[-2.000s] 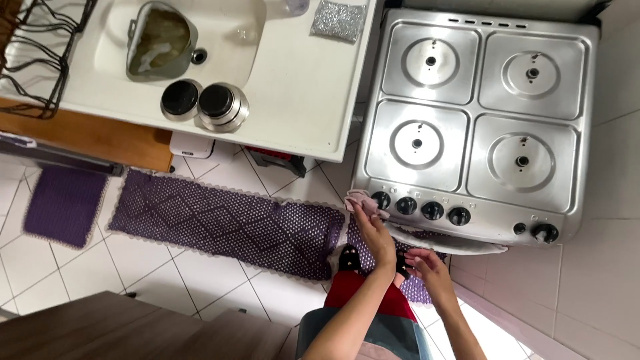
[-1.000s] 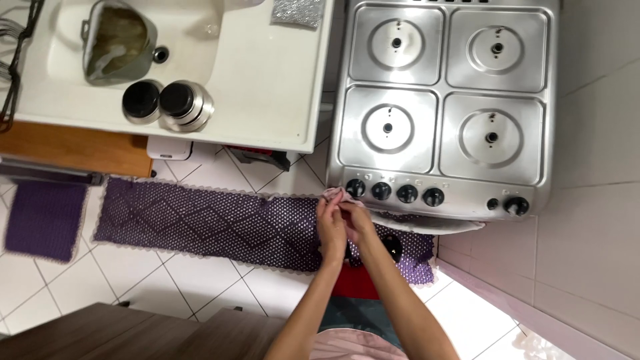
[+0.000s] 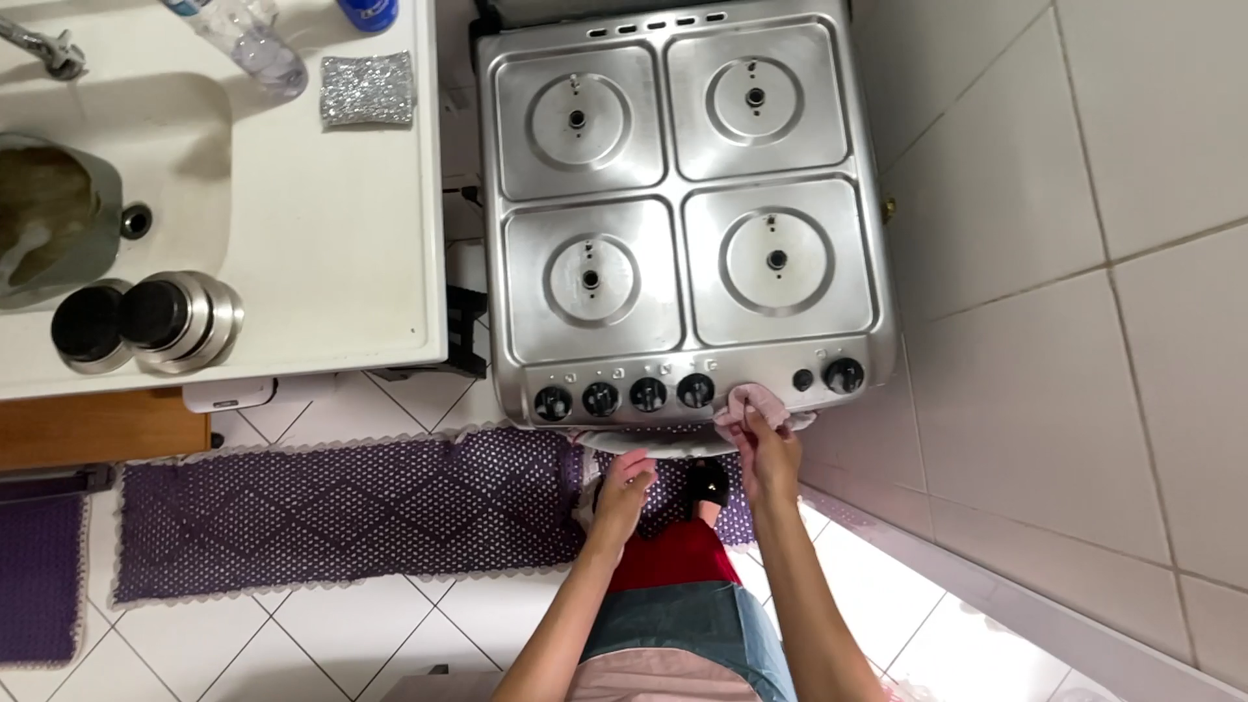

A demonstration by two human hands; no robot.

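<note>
My right hand (image 3: 770,456) holds a pale pink cloth (image 3: 753,405) against the front edge of the stainless steel gas stove (image 3: 673,185), between the row of black control knobs (image 3: 648,394) and the single large knob (image 3: 843,375) at the right. My left hand (image 3: 626,487) is just in front of the stove, left of the right hand, with its fingers apart and nothing in them. Beside it, a whitish cloth (image 3: 673,447) hangs along the stove's front. The cooktop shows bare burner seats without grates or burner caps.
Left of the stove, a white sink counter (image 3: 322,244) bears a silver glittery sponge (image 3: 368,90), a clear plastic bottle (image 3: 263,58), black-and-steel burner parts (image 3: 161,317) and a basin of murky water (image 3: 97,229). A tiled wall (image 3: 1024,292) stands right; a purple crocheted rug (image 3: 341,517) lies below.
The cloth has moved from the left end of the stove's front to the right, now in my right hand. My hands, together one second ago, are apart. The view has shifted.
</note>
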